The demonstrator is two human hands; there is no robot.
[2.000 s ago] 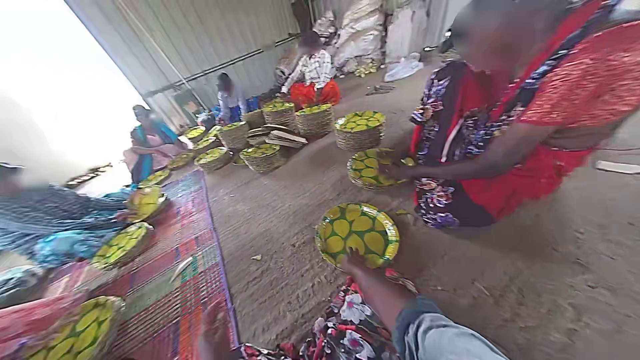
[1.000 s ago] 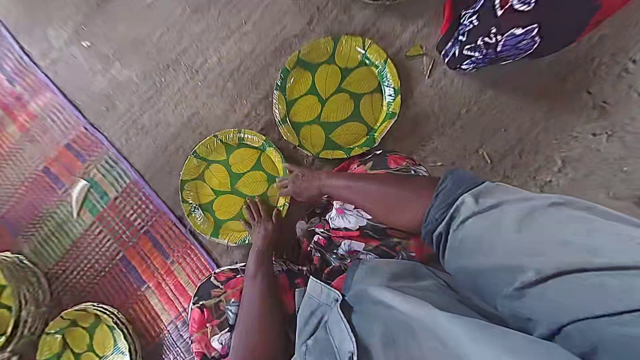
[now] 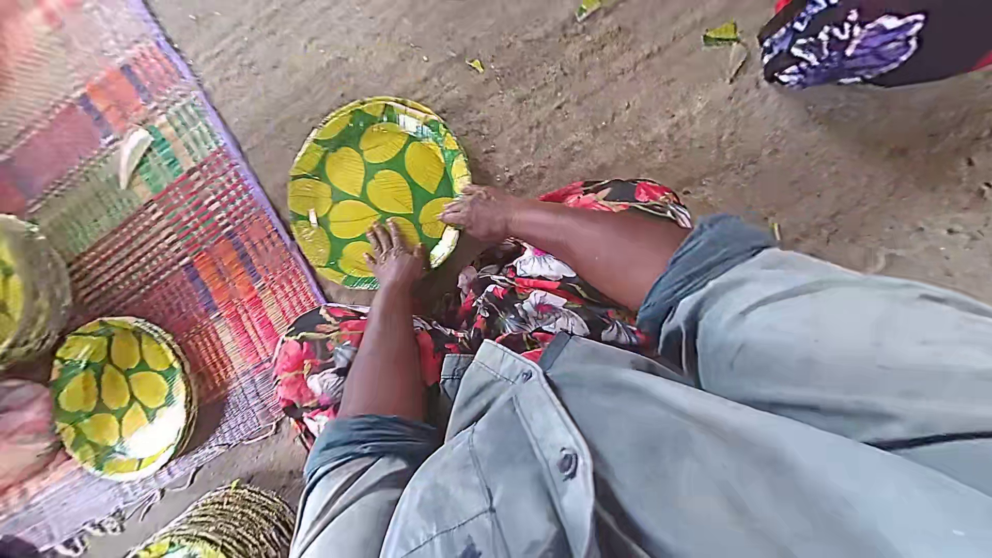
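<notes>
A round plate with a yellow leaf pattern on green (image 3: 377,182) lies on the ground before my knees. My left hand (image 3: 395,256) rests on its lower part with the fingers spread over the surface. At the plate's right rim is my right hand (image 3: 480,213), its fingertips on the edge and the thumb side partly hidden. Whether other plates lie under this one cannot be told. Both forearms reach over a floral cloth (image 3: 535,302) that covers my legs.
A woven mat (image 3: 209,225) spreads on the left, bearing a stack of leaf-patterned plates (image 3: 116,395) and another stack (image 3: 35,287) at the edge. A further stack (image 3: 232,519) stands at the bottom. Another person's patterned garment (image 3: 845,43) shows at the upper right.
The view has swung downward since two seconds ago. One second ago two leaf-patterned plates lay apart before me; now one shows there. My left hand is on the plate in both.
</notes>
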